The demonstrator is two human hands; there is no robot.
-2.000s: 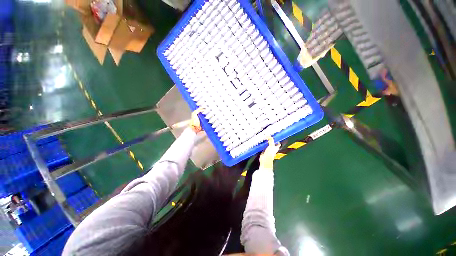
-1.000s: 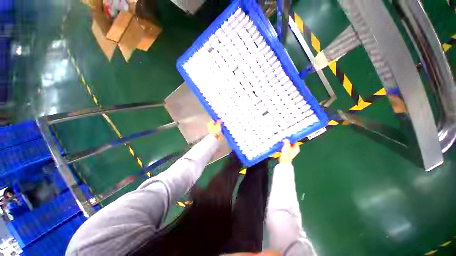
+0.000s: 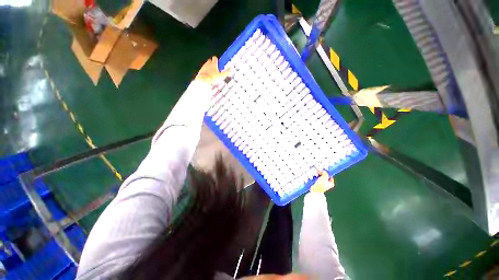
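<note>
A large blue tray (image 3: 340,165) filled with rows of small white pieces (image 3: 273,120) is in front of me, turned at an angle. A few dark marks show among the rows. My left hand (image 3: 212,74) is at the tray's upper left rim, with its fingers reaching over the edge at the white pieces. My right hand (image 3: 323,182) holds the near rim at the lower right, its fingertips over the edge. The undersides of both hands' grips are hidden.
An open cardboard box (image 3: 112,46) lies on the green floor, upper left. A metal frame (image 3: 41,199) and blue trays (image 3: 19,183) are at lower left. Another person's hand (image 3: 369,98) shows right of the tray. A curved metal edge (image 3: 465,65) runs down the right.
My left hand has moved up along the tray's left rim to its upper part. The tray has shifted slightly down and right in view. My right hand stays on the near rim.
</note>
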